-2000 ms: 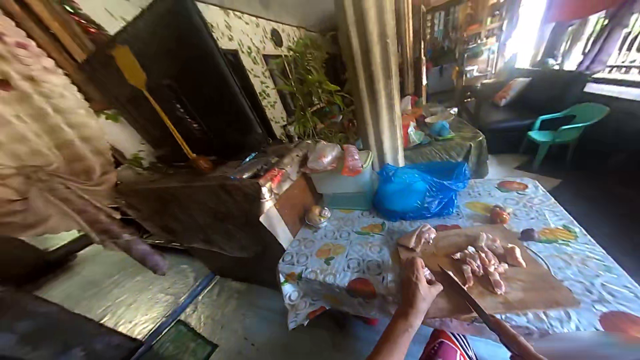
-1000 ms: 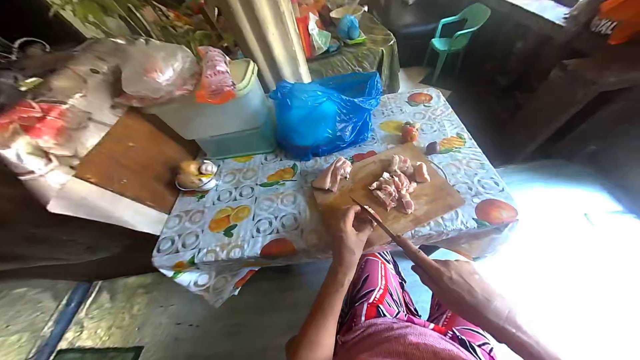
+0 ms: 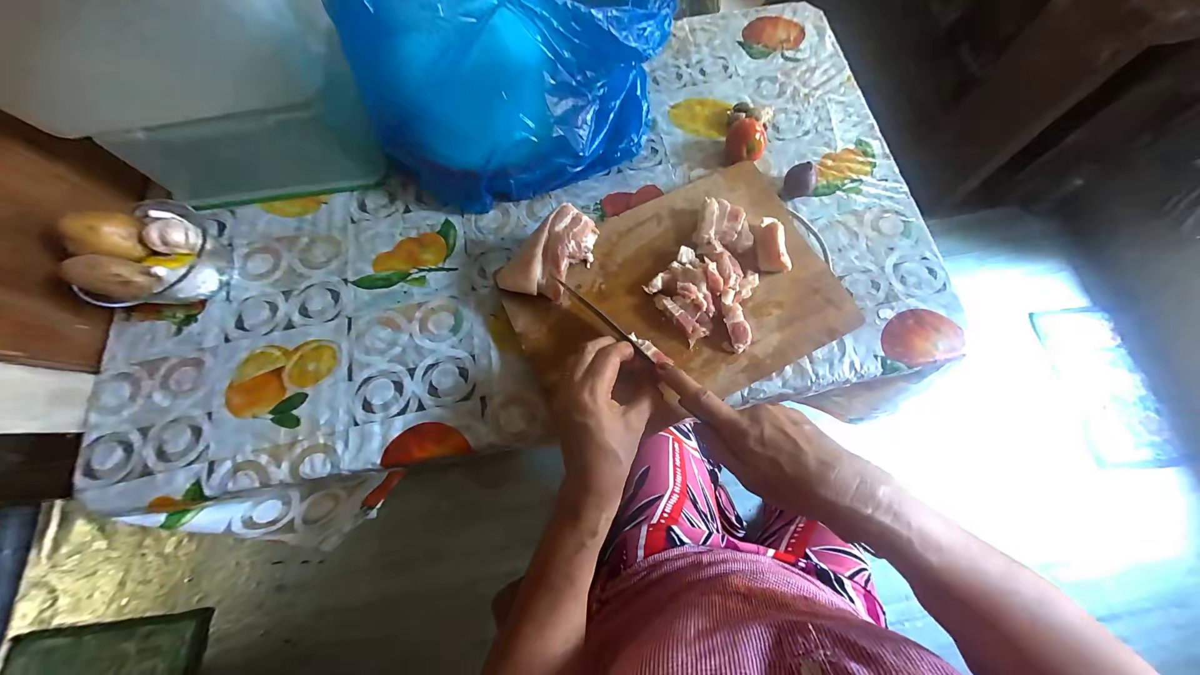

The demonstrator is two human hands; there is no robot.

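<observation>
A wooden cutting board (image 3: pixel 619 253) lies on the table with cut pieces of raw meat (image 3: pixel 708 281) on its right half. A larger piece of meat with skin (image 3: pixel 553 248) rests at its upper left edge. My right hand (image 3: pixel 750 436) grips a knife (image 3: pixel 600 314), whose blade points up and left, its tip at the larger piece. My left hand (image 3: pixel 600 394), at the board's near edge, has its fingers closed on a small piece of meat (image 3: pixel 649 350) against the blade. The knife's handle is mostly hidden by my right hand.
Beyond the board sits a blue plastic bag (image 3: pixel 506 94), beside a clear plastic container (image 3: pixel 253 150). A tomato (image 3: pixel 746 140) and a small purple onion (image 3: pixel 800 180) lie past the board. Potatoes (image 3: pixel 108 253) and garlic (image 3: pixel 172 232) fill a small bowl at left. Patterned cloth (image 3: pixel 281 375) covers the table.
The view has swung down and closer over the table. Both hands stay at the board's near edge, the knife still in my right hand.
</observation>
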